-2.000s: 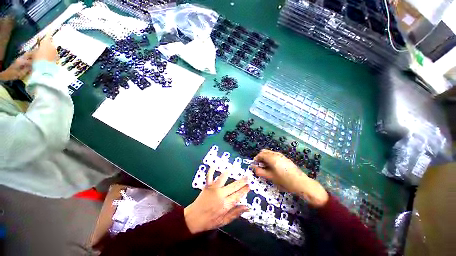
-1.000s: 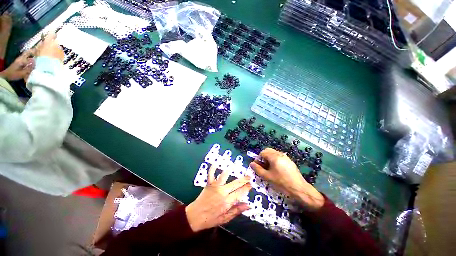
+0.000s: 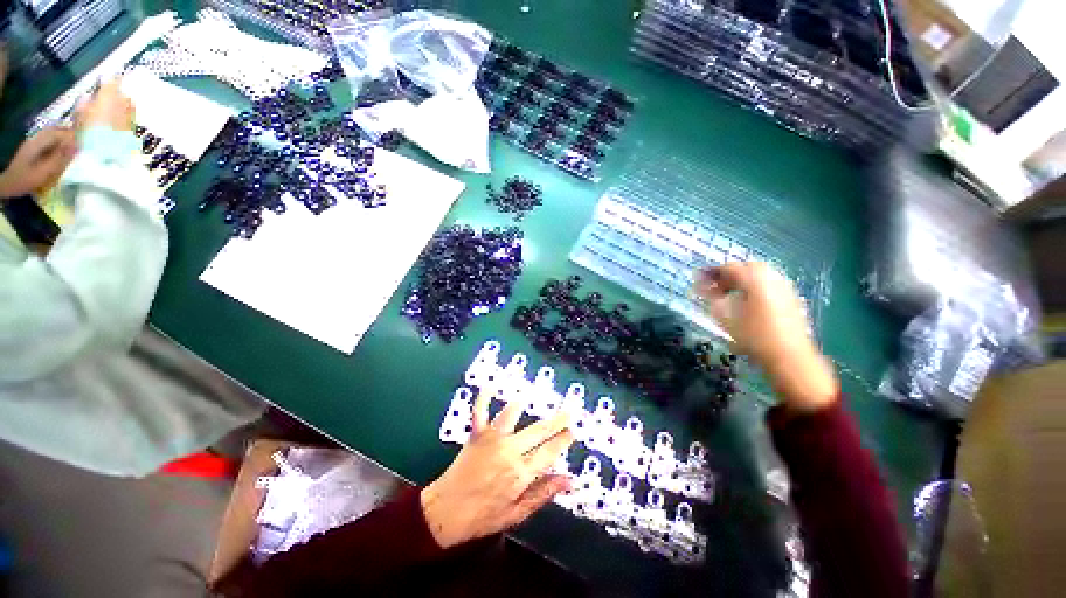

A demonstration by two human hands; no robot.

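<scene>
Flat white keyhole-shaped pieces [image 3: 604, 428] lie in two rows near the table's front edge. My left hand [image 3: 497, 473] rests on the left part of these rows with its fingers spread; it grips nothing that I can see. My right hand [image 3: 748, 306] is over the clear ribbed tray [image 3: 666, 240], its fingertips close together and slightly blurred. Whether they hold anything cannot be seen. Small pale squares lie on the tray. Small black parts [image 3: 620, 339] form a band between the white rows and the tray.
A heap of black parts [image 3: 465, 280] and a smaller cluster [image 3: 514, 195] lie left of the tray. A white sheet [image 3: 339, 263] lies beyond them. Another person's sleeve [image 3: 88, 269] is at left. Stacked clear trays [image 3: 772, 70] are at far right, and a scrap box [image 3: 240, 514] sits below the edge.
My right hand has moved from the white rows up and right to the clear tray, uncovering white pieces. My left hand has stayed on the rows. The whole view has shifted slightly.
</scene>
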